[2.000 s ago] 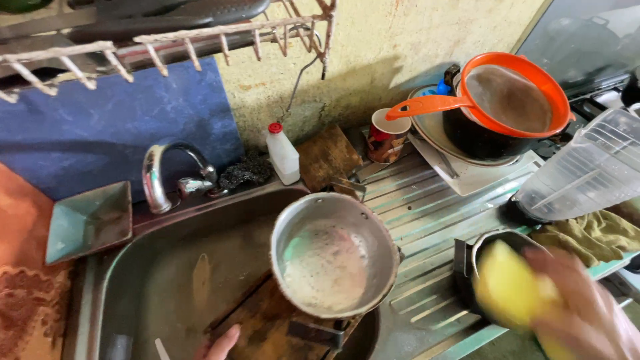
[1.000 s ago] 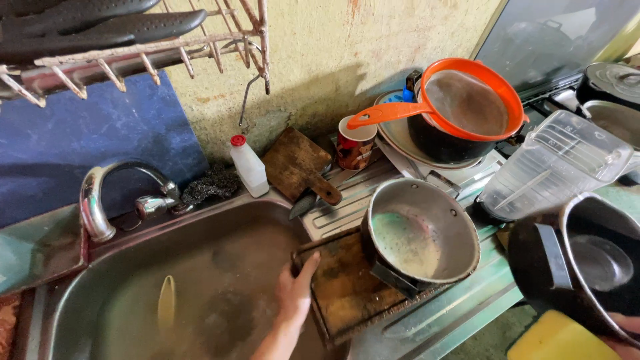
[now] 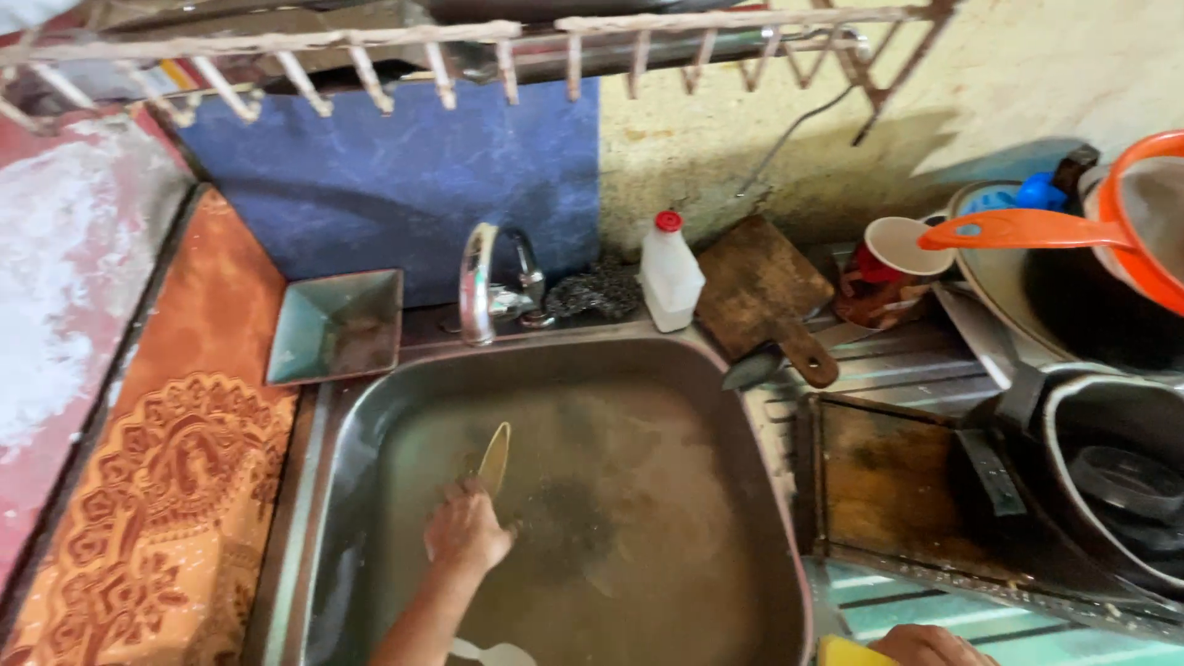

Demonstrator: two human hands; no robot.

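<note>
My left hand (image 3: 468, 525) reaches into the murky water of the metal sink (image 3: 800, 573), at the near end of a narrow yellowish utensil (image 3: 497, 460); its fingertips are partly under water, so its grip is unclear. Close to it, at the bottom edge, lies a pale spoon-like utensil (image 3: 504, 655). My right hand (image 3: 930, 645) is at the lower right edge, holding a yellow sponge (image 3: 851, 652). Above it a dark wooden board with a raised rim (image 3: 888, 481) lies on the drainboard, and a black pot (image 3: 1054, 435) overlaps its right part.
A chrome faucet (image 3: 479, 282), a steel scourer (image 3: 595, 290), a white bottle with a red cap (image 3: 672, 277) and a square bowl (image 3: 338, 328) line the sink's back. Right of them are a cutting board (image 3: 763, 287), a paper cup (image 3: 893, 268) and an orange-handled strainer (image 3: 1027, 229). A wire rack (image 3: 351, 42) hangs above.
My left hand has left the rimmed board's edge and moved left into the sink water. The black pot now overlaps the board, where the light metal pot stood. The view has swung left.
</note>
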